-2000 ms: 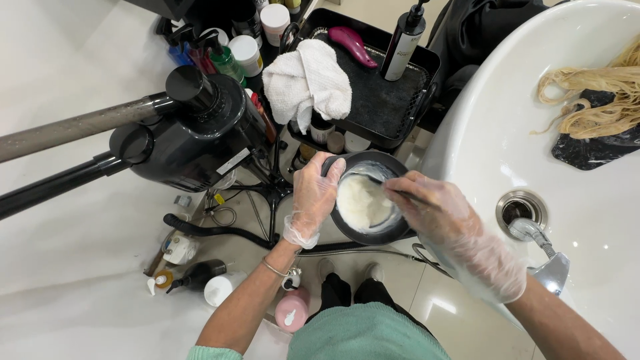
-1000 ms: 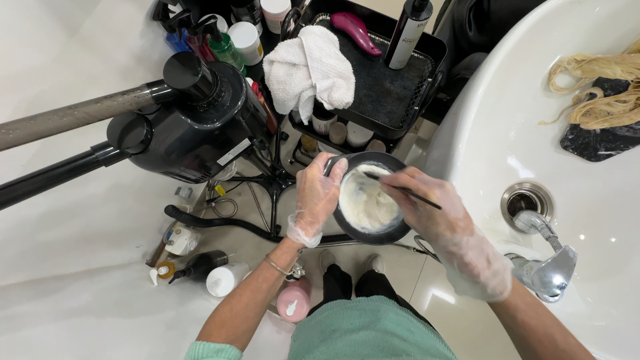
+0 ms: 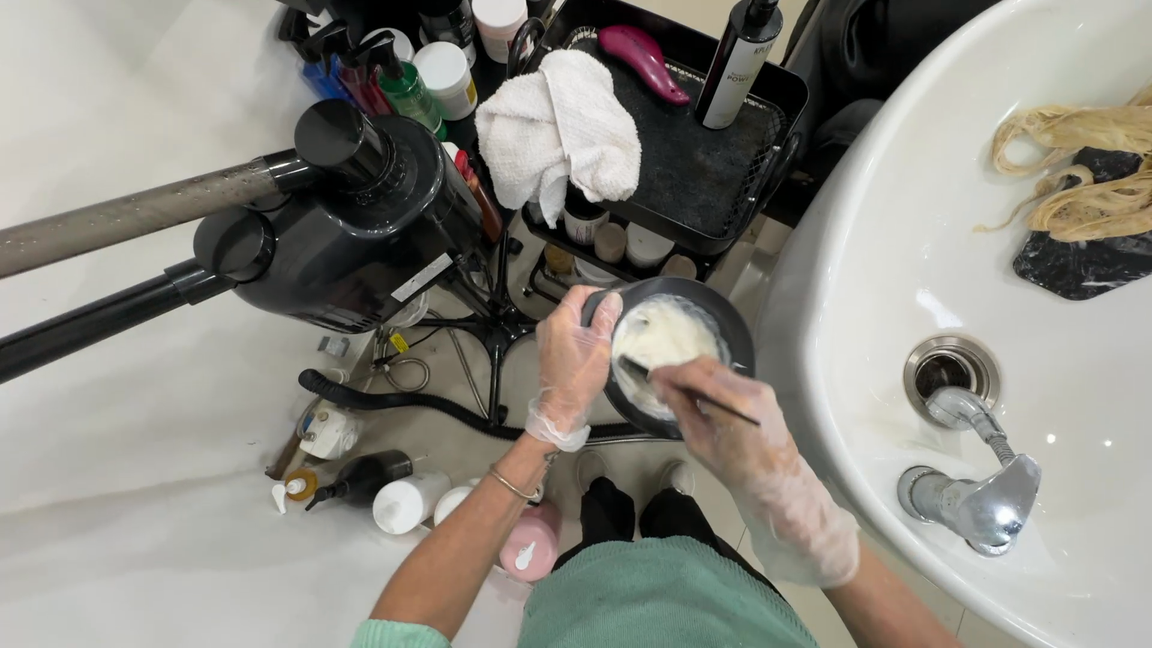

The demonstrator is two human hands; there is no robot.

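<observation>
My left hand point(image 3: 573, 360), in a clear disposable glove, grips the handle side of a black mixing bowl point(image 3: 736, 335) at the middle of the view. White cream point(image 3: 664, 329) covers much of the bowl's inside. My right hand point(image 3: 733, 427), gloved too, pinches a thin dark stick-like tool point(image 3: 727, 408), probably a tint brush, whose lower end is in the cream. The tool's tip is partly hidden by the cream and the bowl's shadow.
A black trolley tray point(image 3: 711, 193) holds a white towel point(image 3: 576, 126), a magenta curved object point(image 3: 641, 61) and a bottle point(image 3: 740, 67). Left stands a black salon machine point(image 3: 360, 243). Right, a white wash basin point(image 3: 837, 297) holds blond hair point(image 3: 1071, 135) and a chrome faucet point(image 3: 981, 504). Bottles point(image 3: 369, 477) stand lower left.
The tool in my right hand has moved about inside the bowl, from the upper part of the cream to its lower left. My left hand has kept its grip on the bowl.
</observation>
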